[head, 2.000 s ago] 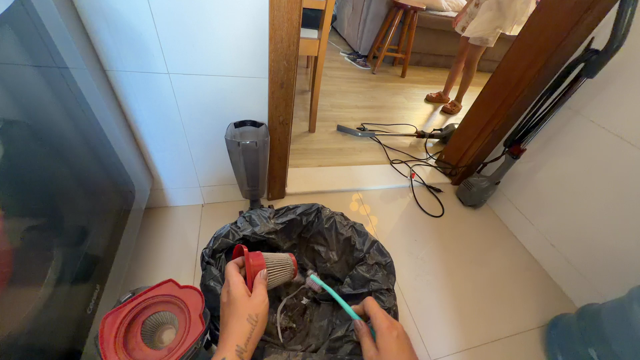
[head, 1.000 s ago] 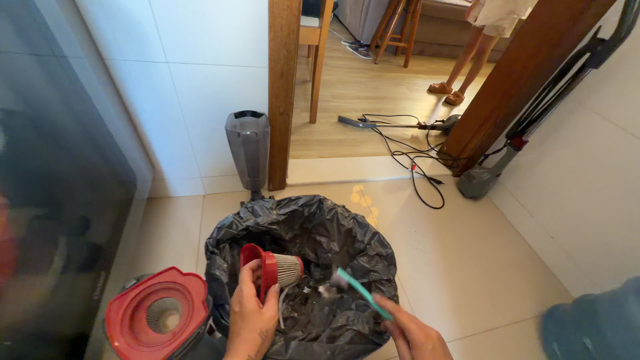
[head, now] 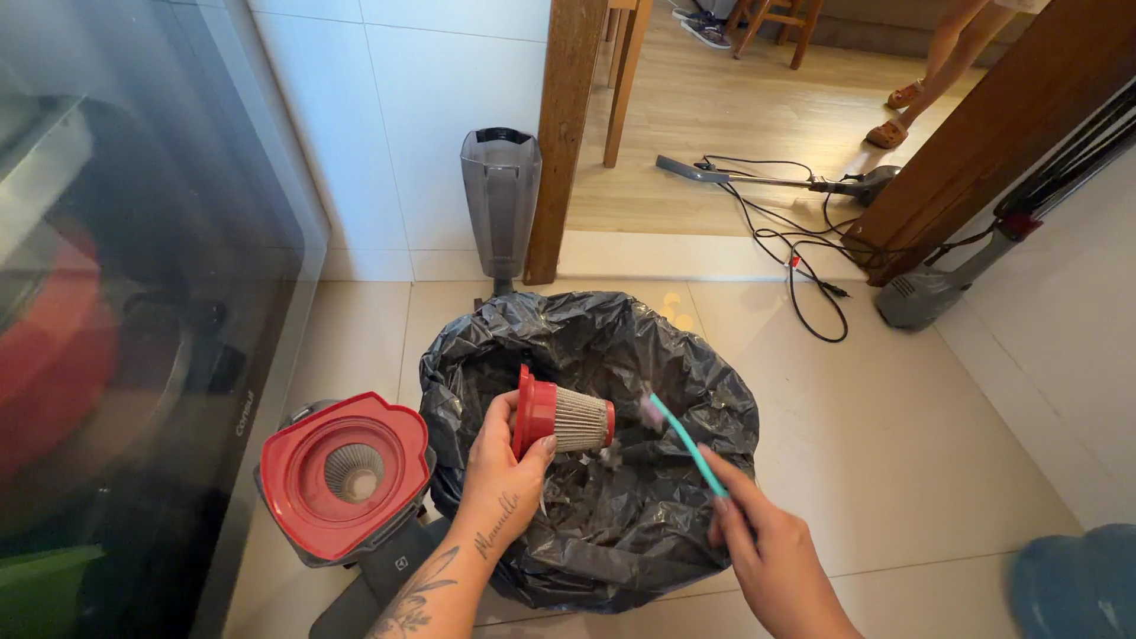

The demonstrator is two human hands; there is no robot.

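My left hand [head: 501, 475] grips a cone-shaped pleated vacuum filter [head: 568, 415] by its red plastic rim, over a bin lined with a black plastic bag [head: 683, 497]. Between the fingers of my right hand [head: 763, 532] is a turquoise-handled brush [head: 688, 444], probably a toothbrush; its blurred head, with dust on it, is right of the filter and apart from it. Grey dust and debris lie inside the bag. Left of the bin, a grey vacuum part with a red top [head: 306, 497] holds another pleated filter [head: 353, 472].
A clear grey dust container [head: 501, 209] stands against the wall behind the bin. A black cord [head: 763, 232] crosses the doorway sill beside a vacuum [head: 763, 180]. Another upright vacuum [head: 932, 288] leans at right, above a blue water jug [head: 1078, 581]. A person's legs [head: 945, 67] show beyond the doorway.
The brush head was at the filter's tip two seconds ago and is now apart from it. My right hand has moved away to the right. The person beyond the doorway has shifted feet.
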